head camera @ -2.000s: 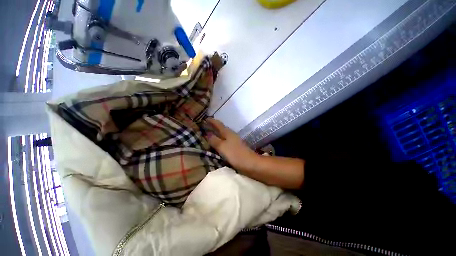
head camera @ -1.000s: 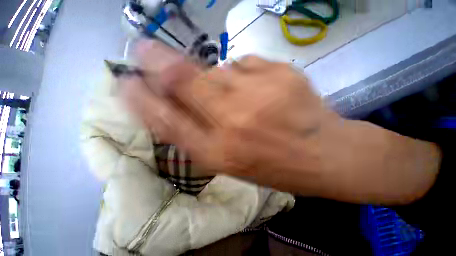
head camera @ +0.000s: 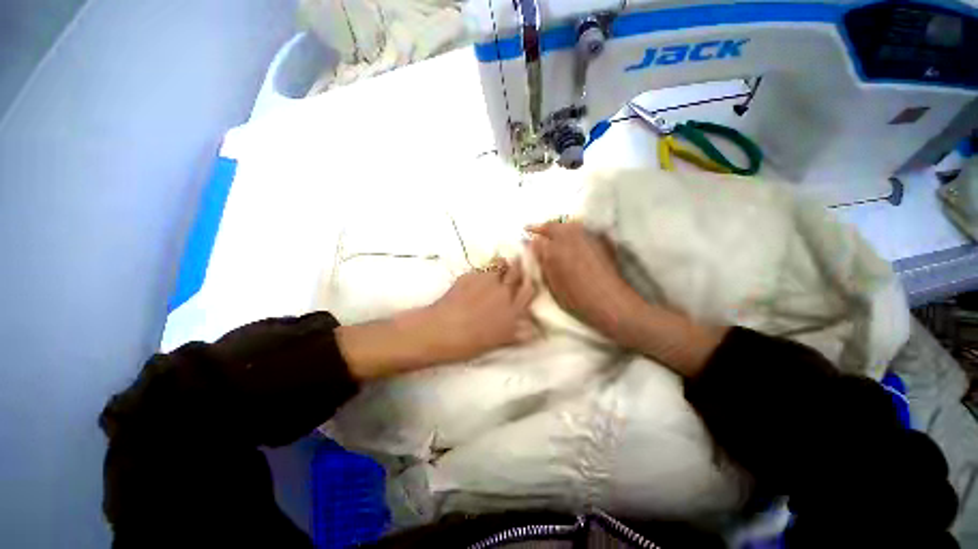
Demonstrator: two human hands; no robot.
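The cream padded jacket (head camera: pixel 686 236) lies spread over the white machine table and down toward my lap. My left hand (head camera: pixel 483 311) is on the jacket left of centre, fingers bent and gripping its fabric. My right hand (head camera: pixel 584 273) is close beside it, fingertips pinching the fabric near the left fingers. Both hands are a little in front of the needle area (head camera: pixel 536 150) of the white sewing machine (head camera: pixel 686 54) with blue "JACK" lettering. The fabric between the fingers is overexposed and blurred. The checked lining is not visible.
Scissors with green and yellow handles (head camera: pixel 713 148) lie on the machine bed under the arm. More cream fabric (head camera: pixel 386 32) lies at the back left. A blue crate (head camera: pixel 349 495) is below at the lower left. A pale blue-grey surface (head camera: pixel 97 139) runs along the left.
The view has shifted to show the whole machine head. Both hands are now on the jacket; earlier one hand showed, then blurred across the view. The jacket is spread out, its checked lining no longer showing.
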